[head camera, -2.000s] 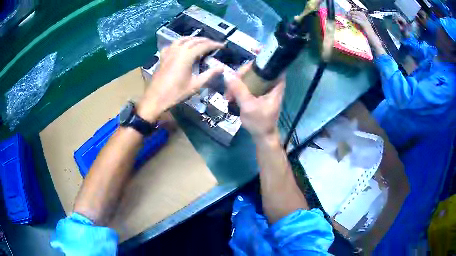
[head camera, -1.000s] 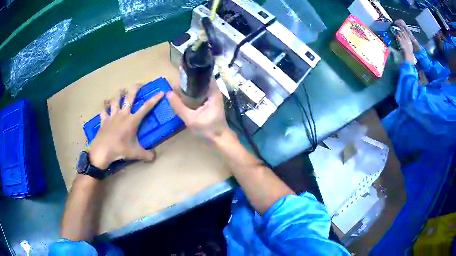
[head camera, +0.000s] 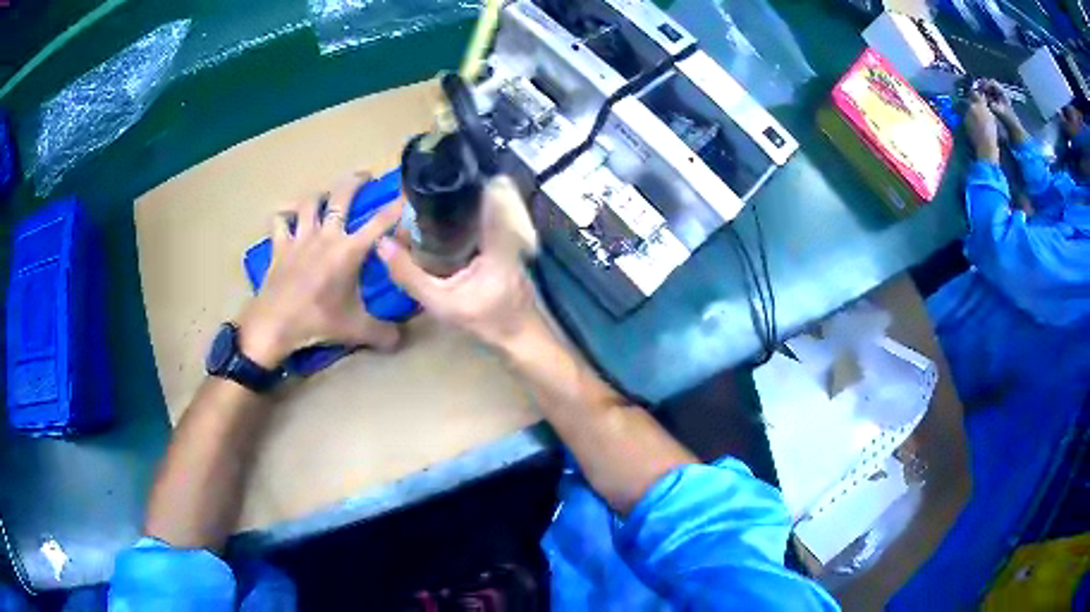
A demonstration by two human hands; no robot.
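Note:
A blue plastic housing (head camera: 389, 287) lies on the tan cardboard mat (head camera: 347, 442), largely covered by my hands. My left hand (head camera: 317, 275) is spread over the housing and presses it to the mat; a dark watch is on the wrist. My right hand (head camera: 478, 287) grips the electric screwdriver (head camera: 440, 197), which stands about upright over the housing's right end. Its tip is hidden behind my hand. A yellow cord rises from its top. Two screw feeders (head camera: 634, 150) stand side by side right of the mat.
Another blue housing (head camera: 57, 317) lies at the left. Clear plastic bags (head camera: 108, 102) lie along the back. A red-pink tin (head camera: 891, 126) stands at the right, near a person in blue sleeves. An open carton with white packing (head camera: 843, 418) is at the lower right. Black cables hang beside the feeders.
My hands went from over the feeders to the housing. Since the second frame, the view has shifted slightly; my left hand stays on the housing and the screwdriver remains over its right end.

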